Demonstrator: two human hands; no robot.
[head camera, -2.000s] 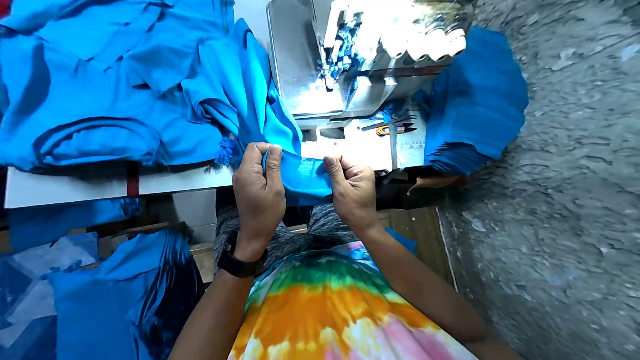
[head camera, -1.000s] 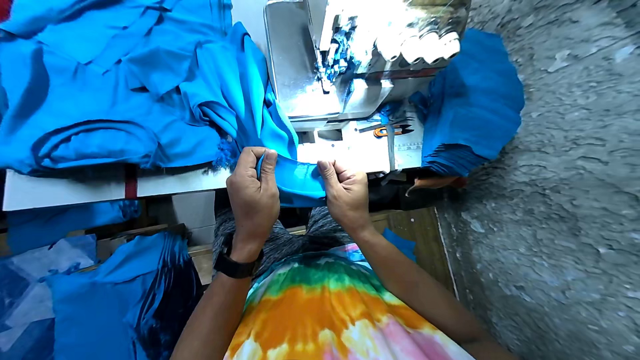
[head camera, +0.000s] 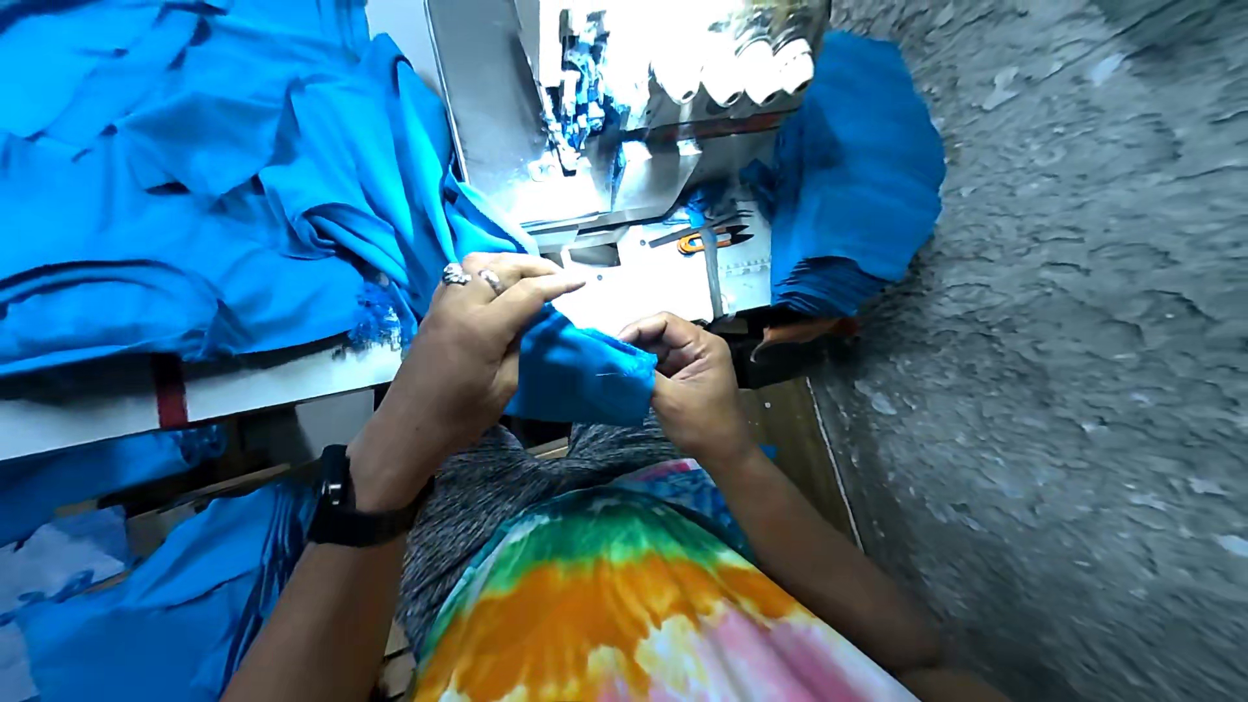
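A blue fabric piece (head camera: 585, 375) stretches between my hands in front of the sewing machine, above my lap. My left hand (head camera: 478, 336), back up, holds it at its left part, with the index finger extended to the right. My right hand (head camera: 687, 380) pinches its right edge between thumb and curled fingers. From the left hand the cloth seems to run on into the blue garment fabric (head camera: 419, 156) draped off the table. The sewing machine (head camera: 575, 117), brightly lit, stands just beyond, its needle area above and between my hands.
A large blue fabric pile (head camera: 195, 175) covers the table at left. Orange-handled thread snips (head camera: 712, 241) lie on the machine bed. Stacked blue cut pieces (head camera: 858, 175) hang at the right, beside a rough grey wall (head camera: 1072, 292). More blue cloth (head camera: 175, 595) lies at lower left.
My left hand has turned from a thumb-side pinch to back up, with its index finger reaching over the cloth. The cloth's right end now shows between the hands.
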